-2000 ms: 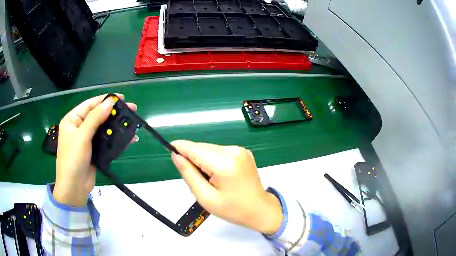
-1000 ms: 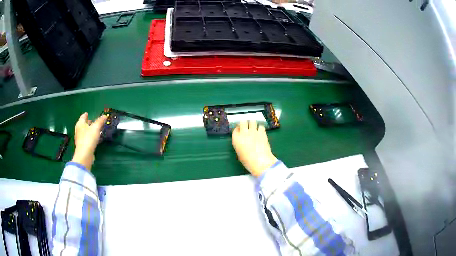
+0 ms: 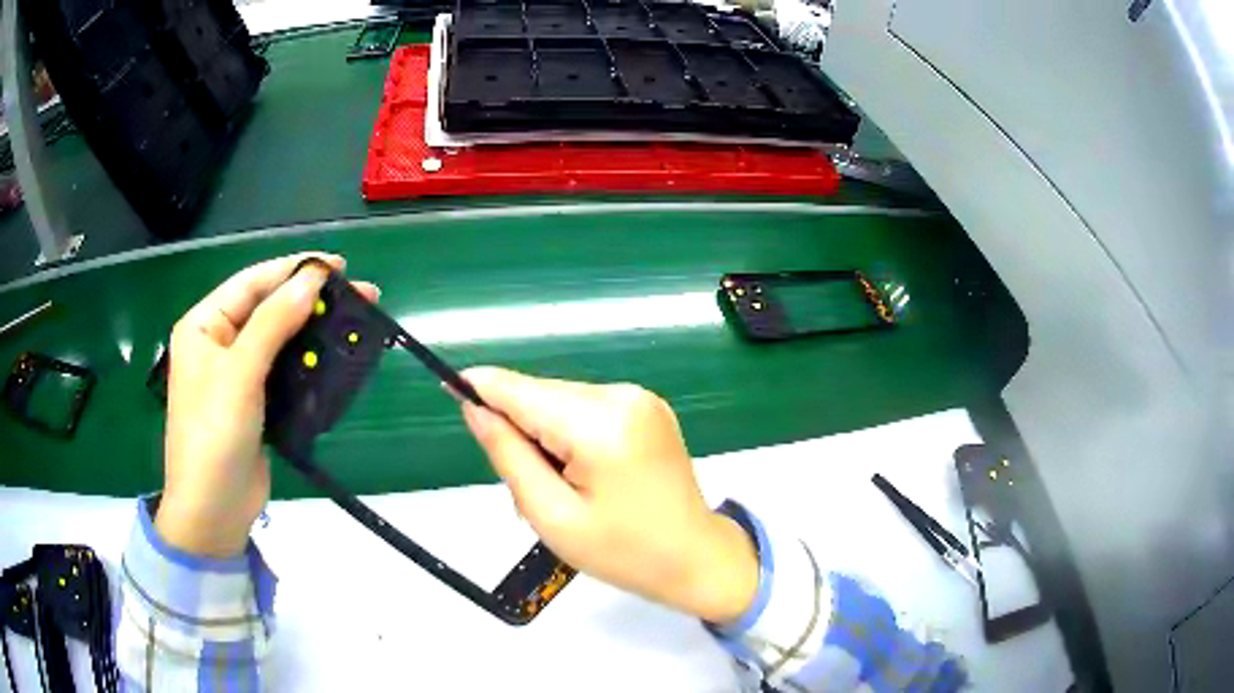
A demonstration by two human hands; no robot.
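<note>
A black phone middle frame (image 3: 322, 386) is held tilted above the front edge of the green belt and the white sheet. My left hand (image 3: 217, 406) grips its solid camera end, thumb on top beside yellow dots. My right hand (image 3: 609, 494) pinches the upper side rail with thumb and forefinger. The lower rail runs down to the far end with gold contact areas, partly behind my right hand. Whether my right fingers hold anything besides the rail cannot be told.
Another frame (image 3: 809, 305) lies on the belt (image 3: 568, 393), with more at its left. Set-aside frames (image 3: 68, 596) lie lower left. Tweezers (image 3: 927, 525) and a frame (image 3: 1004, 542) lie at right. Black trays (image 3: 636, 81) sit over a red tray (image 3: 609, 169). A grey machine cabinet (image 3: 1083, 257) stands at right.
One second ago both hands were over the belt, each at a frame. Now both hands hold one frame nearer me, raised and tilted. The frames on the belt lie in different places.
</note>
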